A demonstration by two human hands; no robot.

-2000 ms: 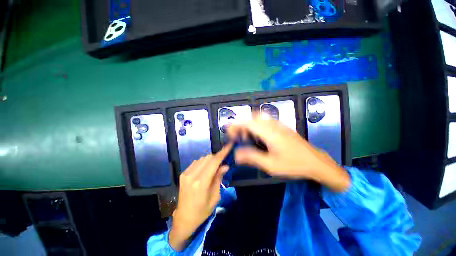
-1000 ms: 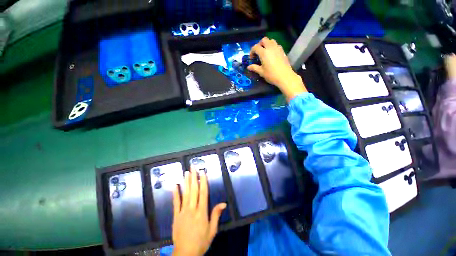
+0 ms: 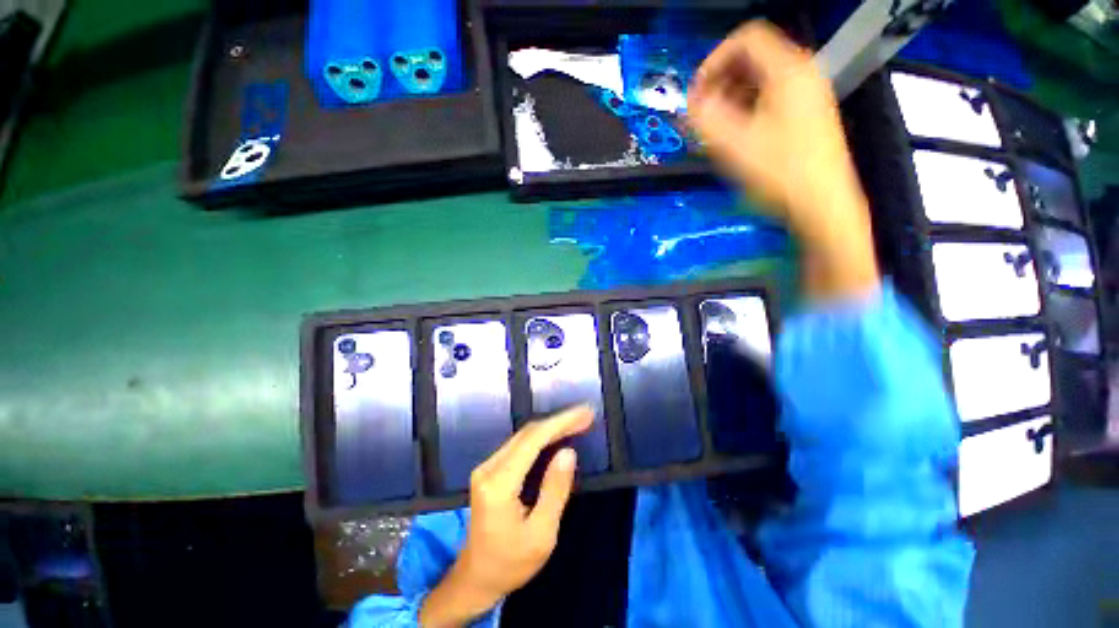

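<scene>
A black foam tray (image 3: pixel 313 417) holds several phone back covers side by side, each with dark round camera spots near its top. My left hand (image 3: pixel 522 503) is over the tray's near edge, fingertips at the lower part of the middle cover (image 3: pixel 565 380); it holds nothing that I can see. My right hand (image 3: pixel 761 111) is blurred, raised at the right end of the right-hand parts box (image 3: pixel 614 187), fingers curled; I cannot tell if it holds anything. A blue piece with holes (image 3: pixel 659 133) lies in that box. My right sleeve partly covers the tray's right end.
The left parts box (image 3: pixel 344 172) holds bright blue blocks (image 3: pixel 383 43) and a white holed piece (image 3: pixel 246 158). Flat blue film (image 3: pixel 669 239) lies beyond the tray on the green surface (image 3: pixel 160 307). A slanting metal post (image 3: pixel 871 43) and trays of white covers (image 3: pixel 982 264) stand at the right.
My right hand has lifted from the box's blue pieces and moved toward the post. My left hand has shifted right and its fingers have curled. The view has shifted, with the tray appearing higher.
</scene>
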